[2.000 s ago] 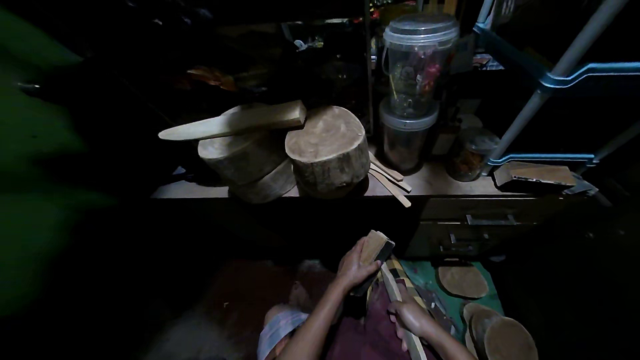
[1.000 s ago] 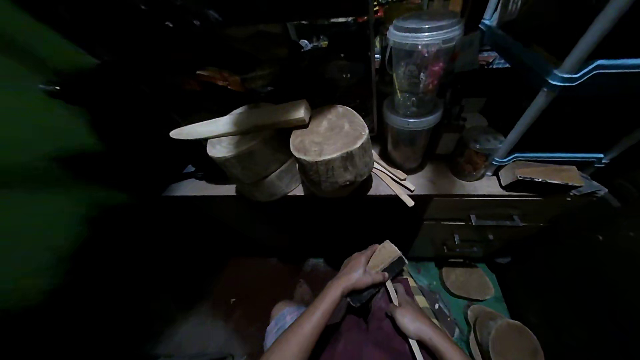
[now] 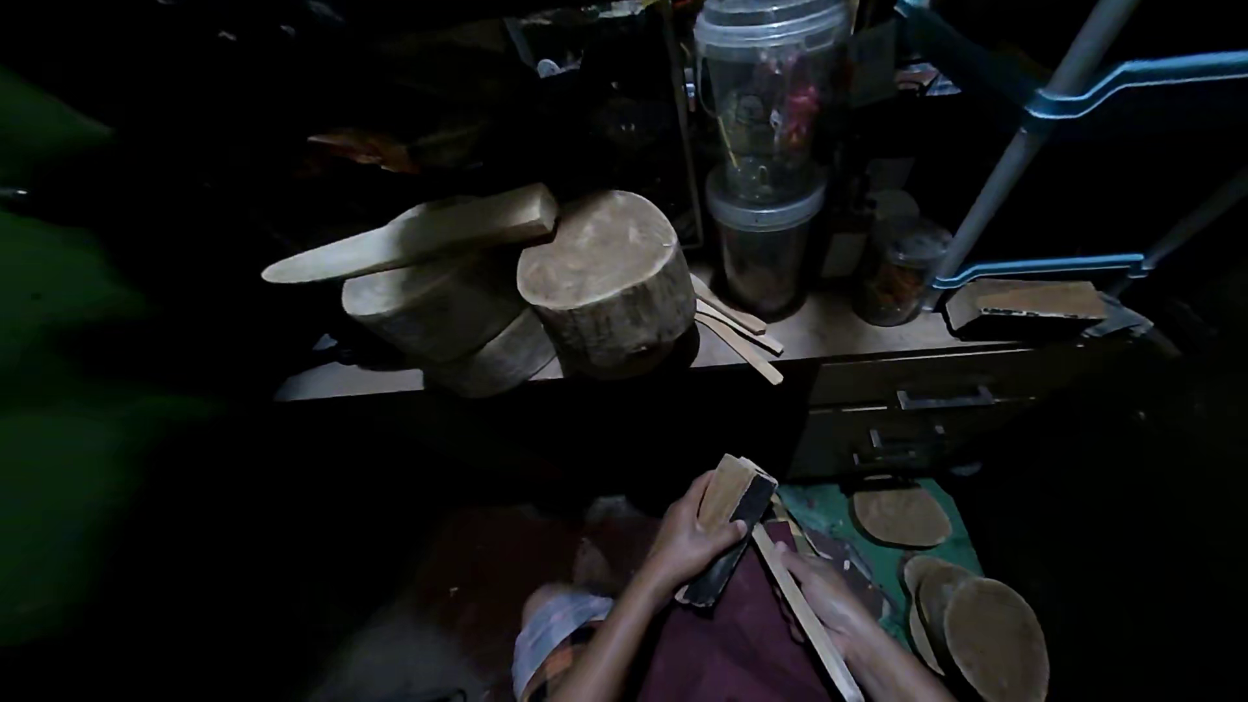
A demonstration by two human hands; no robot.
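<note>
My left hand [image 3: 694, 542] is closed around a wooden block with a black face [image 3: 733, 517], probably sandpaper, tilted over my lap. Close beside it, my right hand [image 3: 817, 583] grips a long, narrow wooden strip [image 3: 805, 616], whose upper end lies at the block's edge. Whether block and strip touch, I cannot tell. A dark maroon cloth [image 3: 726, 639] lies under both hands. Thin wooden strips [image 3: 743, 341] rest on the bench beyond, beside a thick log section [image 3: 612, 273]. A tapered wooden piece [image 3: 419, 234] lies across more log sections [image 3: 429, 307].
Stacked lidded plastic tubs [image 3: 767, 210] and a jar [image 3: 899, 273] stand on the bench [image 3: 838, 327]. A second block [image 3: 1026, 304] lies at its right, near a blue-edged rack [image 3: 1043, 265]. Drawers [image 3: 936, 395] sit below. Wood slices [image 3: 996, 639] lie on green cloth [image 3: 960, 546] at lower right.
The block in my left hand and the strip in my right hand have shifted relative to each other and changed angle. Both stay held. The bench objects have not moved.
</note>
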